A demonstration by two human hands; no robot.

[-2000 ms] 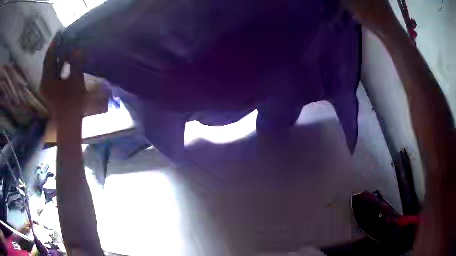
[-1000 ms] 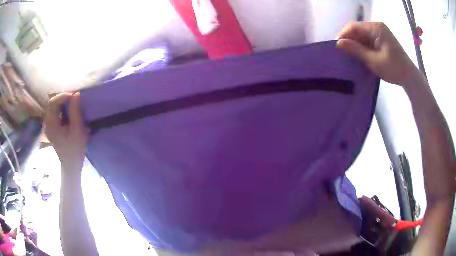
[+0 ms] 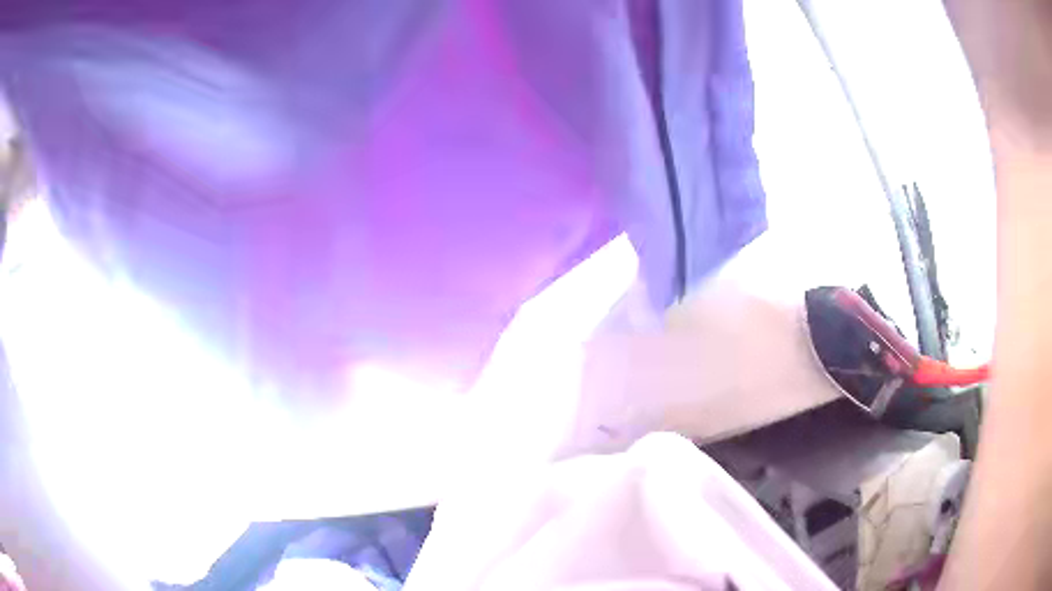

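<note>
The blue garment [image 3: 427, 173], looking purple here, hangs raised across the upper left and middle of the view, blurred by motion and glare. A dark line runs down its right hanging part, which ends in a pointed corner above the table. My right forearm shows along the right edge, but my right hand is cut off by the top of the picture. My left hand cannot be made out; only a pale, washed-out strip that may be my left arm shows at the far left.
The steam iron [image 3: 857, 346], with an orange-red hose sleeve, is parked at the right end of the pale pressing table [image 3: 715, 375]. A box-like object [image 3: 906, 491] lies below it. Blue cloth [image 3: 346, 543] shows below the table's front edge. Pale pink-white cloth is at the bottom middle.
The garment, held spread between both hands a second ago, has moved up and left in the view. Both hands have left clear view. The iron shows higher in the picture.
</note>
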